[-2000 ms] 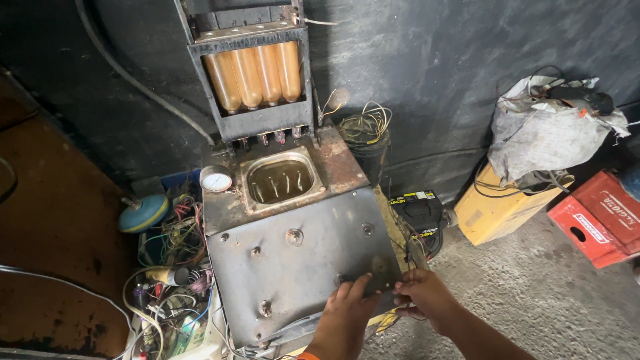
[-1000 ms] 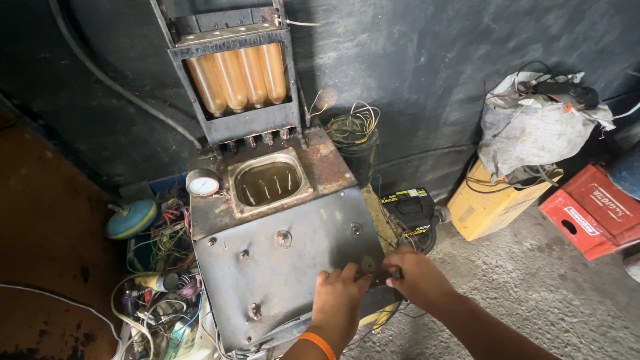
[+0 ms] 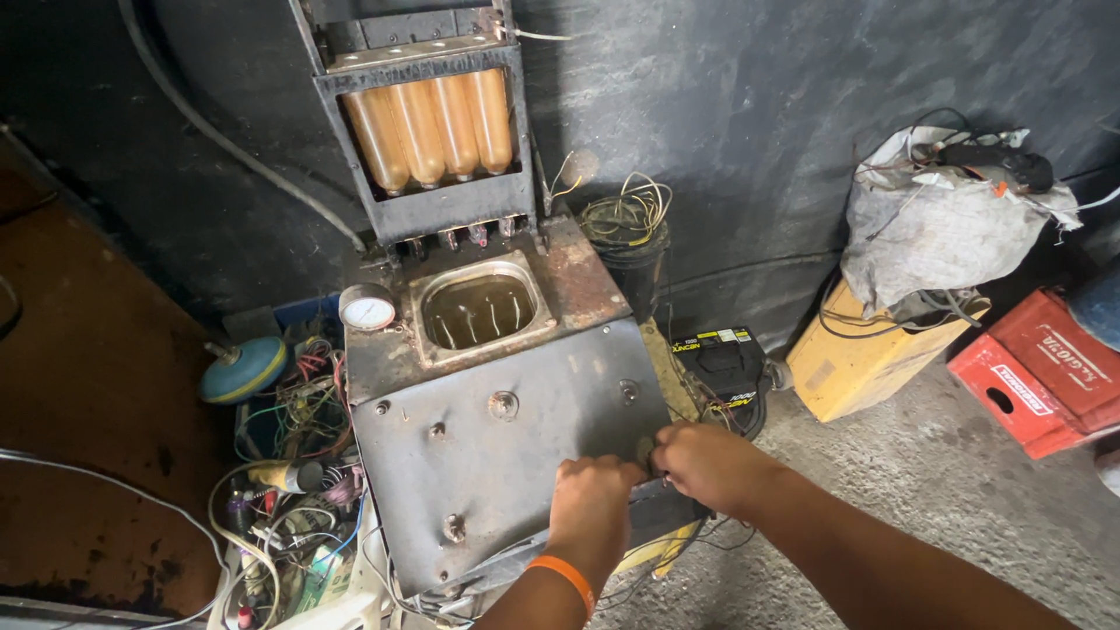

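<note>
A fuel injector test bench stands before me, with a dark metal front panel (image 3: 525, 437) that carries several knobs or fittings. My left hand (image 3: 595, 494), with an orange wristband, lies at the panel's lower right edge, fingers bent; what they grip is hidden. Beside it my right hand (image 3: 700, 464) pinches near a round fitting (image 3: 645, 453) at the same corner; whether it holds a small part cannot be told. Above the panel are a square basin (image 3: 481, 311) of dark liquid, a round pressure gauge (image 3: 367, 308) and a frame (image 3: 455, 210) with several amber-filled glass tubes (image 3: 451, 127).
Tangled wires and parts (image 3: 306, 516) crowd the left, with a blue-yellow round object (image 3: 245, 369). Behind the bench's right side stand a black bucket (image 3: 634, 271) with coiled wire and a car battery (image 3: 722, 363). Farther right are a yellow box (image 3: 857, 359), a sack (image 3: 945, 210) and a red crate (image 3: 1032, 376).
Both hands stay close together at the panel's lower right corner. The fingers have shifted slightly; the view has moved a little.
</note>
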